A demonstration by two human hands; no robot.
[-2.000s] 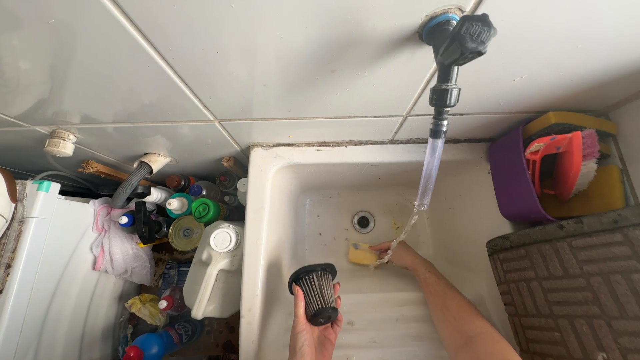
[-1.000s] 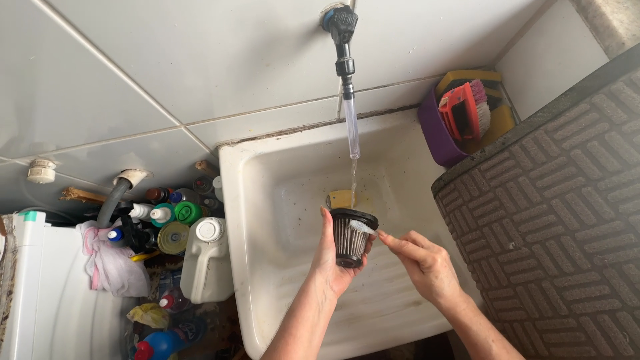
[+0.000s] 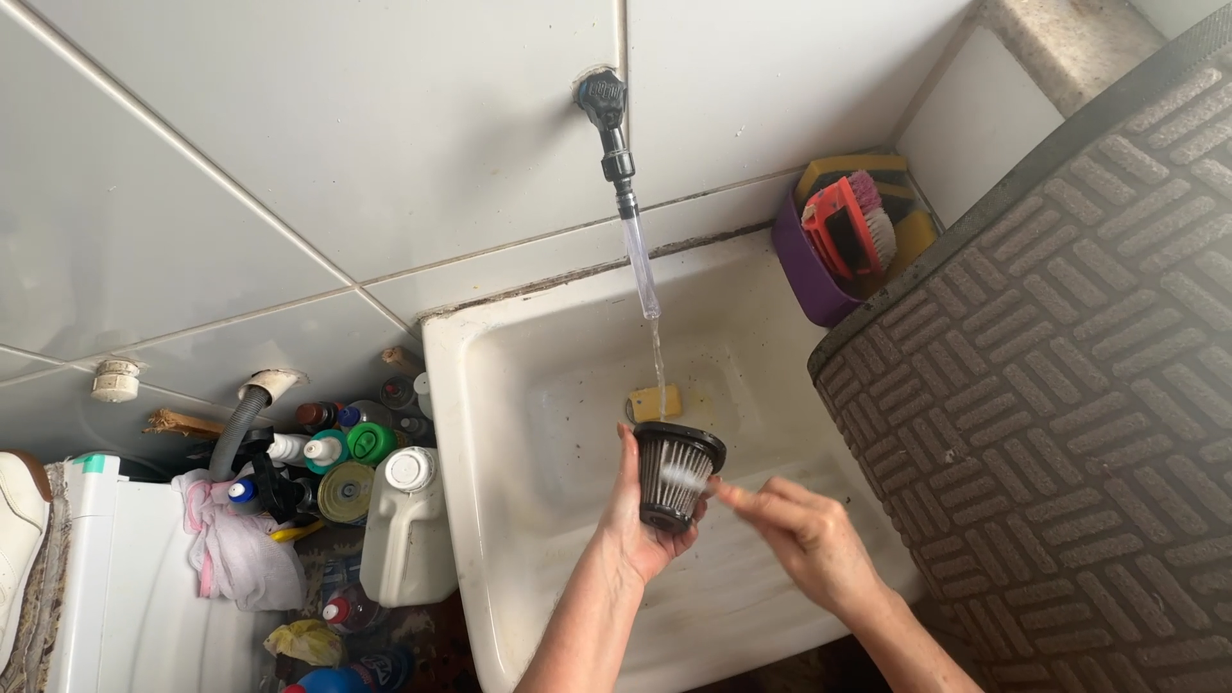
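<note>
My left hand holds a pleated cartridge filter with a black rim, tilted over the white sink. My right hand is closed on a small, motion-blurred brush, whose whitish head lies against the filter's pleats. Most of the brush's handle is hidden by my fingers. From the clear hose on the black wall tap, a thin stream of water runs down at the filter's rim. Behind the filter, a yellow block, soap or sponge, sits in the basin.
A purple container with sponges and a red scrubbing brush stands at the sink's back right corner. On the right, a textured mat overhangs the sink. Left of it are a white jug, several bottles and a pink cloth.
My right hand has left the yellow block and come to the filter with a brush. My left hand has brought the filter under the water stream. The view has shifted and turned.
</note>
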